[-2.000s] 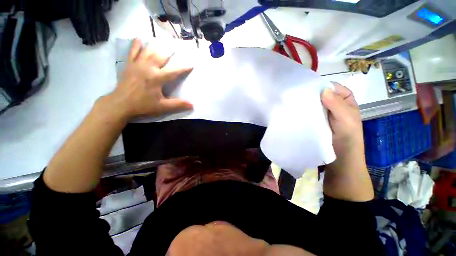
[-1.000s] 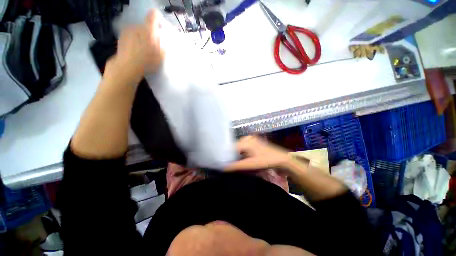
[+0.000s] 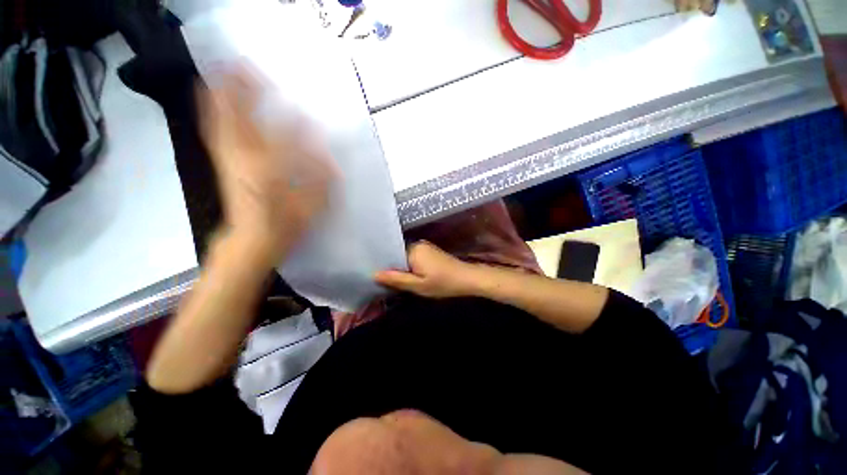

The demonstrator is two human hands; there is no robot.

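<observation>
A white panel lies lengthwise over the table's front edge, its lower end hanging towards my lap. A black panel shows along its left side. My left hand is blurred, over the panel with fingers apart; contact with the cloth is unclear. My right hand pinches the white panel's lower right edge. Small needle-area parts of the machine show at the top edge; the head is out of view.
Red-handled scissors lie right of the needle area. A parts tray is far right. Striped pieces lie left. Below the table are pale panels, a phone, a plastic bag and blue crates.
The panels have turned from crosswise to lengthwise and moved left. My right hand has come down to the white panel's lower edge. My left hand has moved down along it. The view has tipped lower.
</observation>
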